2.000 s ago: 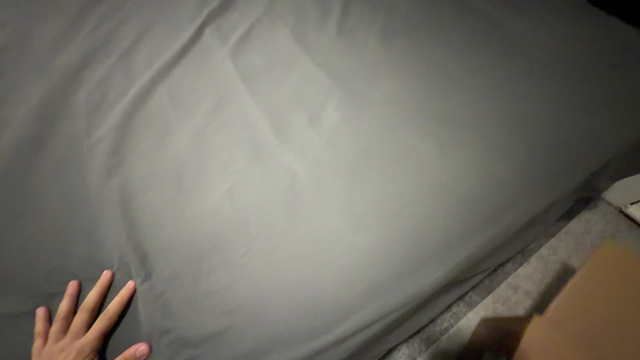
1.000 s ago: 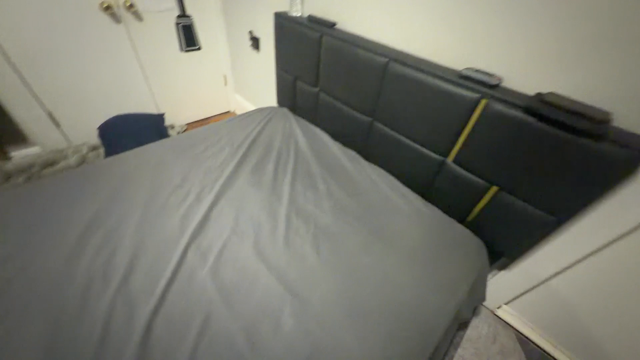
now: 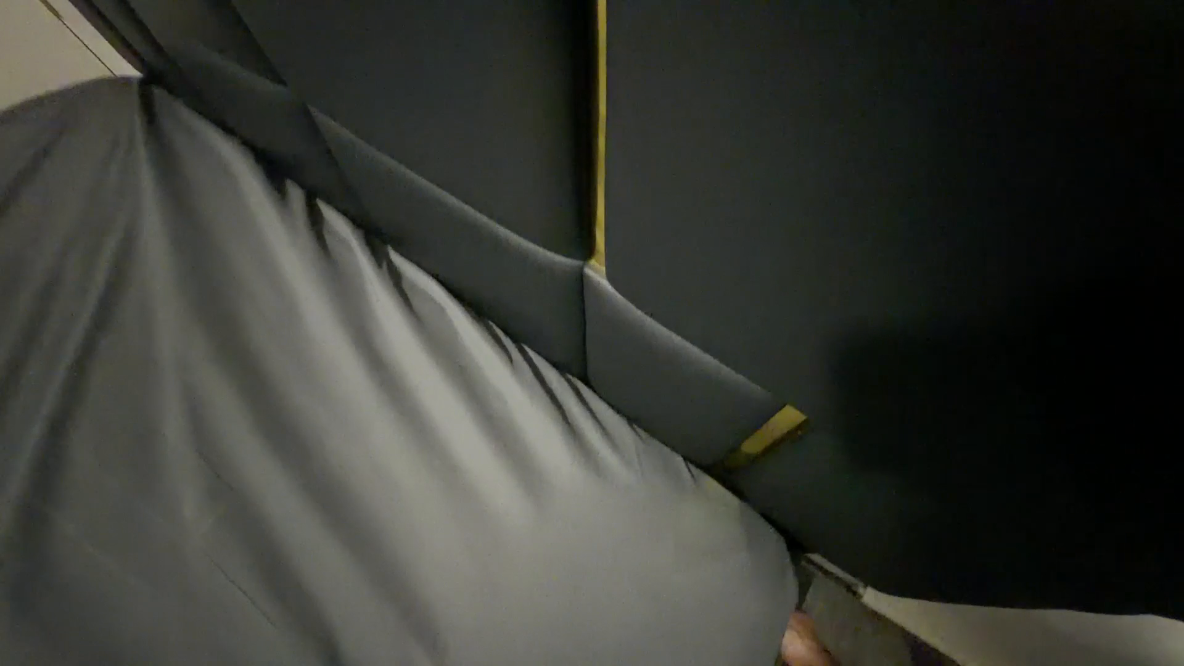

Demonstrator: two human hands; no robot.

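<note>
A grey fitted sheet [image 3: 388, 481] covers the mattress, with folds fanning from its far corner and gathered creases along the headboard side. The dark padded headboard [image 3: 721, 231] stands against that side, with yellow strips [image 3: 599, 139] on it. At the bottom edge, beside the near mattress corner, a small part of my right hand [image 3: 805, 640] shows, close to the sheet's side. Most of this hand is hidden or cut off, so its grip cannot be made out. My left hand is out of view.
Past the mattress corner, a strip of grey floor [image 3: 856, 624] lies below the headboard's lower edge. A pale wall surface [image 3: 1017, 634] shows at the bottom right. Another pale surface [image 3: 46, 55] is at the top left. Deep shadow covers the headboard's right part.
The view has moved much closer to the headboard. Part of my right hand has come into view at the mattress corner. The hand seen at the lower left two seconds ago is out of view.
</note>
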